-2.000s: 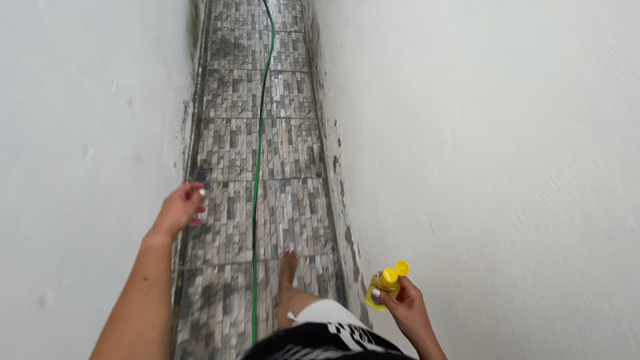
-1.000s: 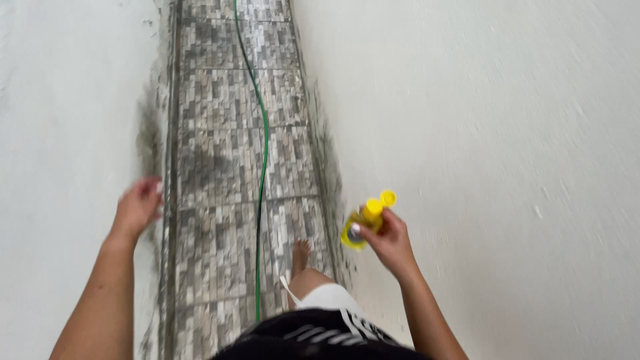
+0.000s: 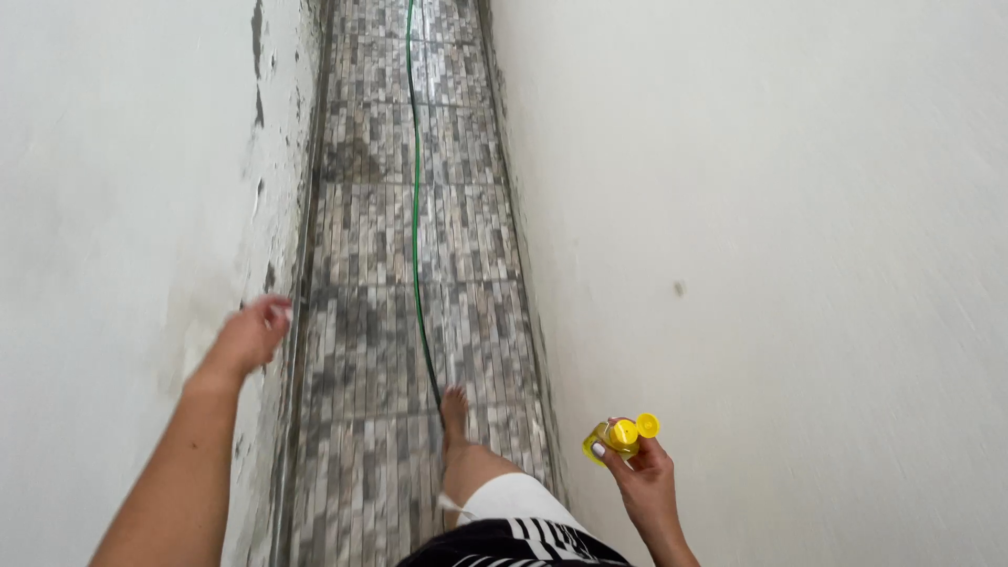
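Observation:
My right hand (image 3: 647,472) grips a small clear bottle of yellow liquid (image 3: 613,441) at the lower right, in front of the right wall. The bottle's yellow flip-top cap (image 3: 647,425) stands open, and my thumb presses on its side. On the left, my left hand (image 3: 256,331) hangs blurred in front of the left wall with its fingers curled; whether anything is between them I cannot tell. Between the hands, a green garden hose (image 3: 416,213) runs lengthwise over the tiled floor (image 3: 370,236), close to my bare foot (image 3: 454,409).
A white wall (image 3: 748,197) rises on the right and another white wall (image 3: 102,157), with peeling paint and dark stains, on the left. They enclose a narrow walkway. Dark damp patches mark the floor tiles. The hose reaches from the top of the view down to my foot.
The view has moved along the walkway. The bottle stays in my right hand with its cap open throughout. Both hands have swung slightly.

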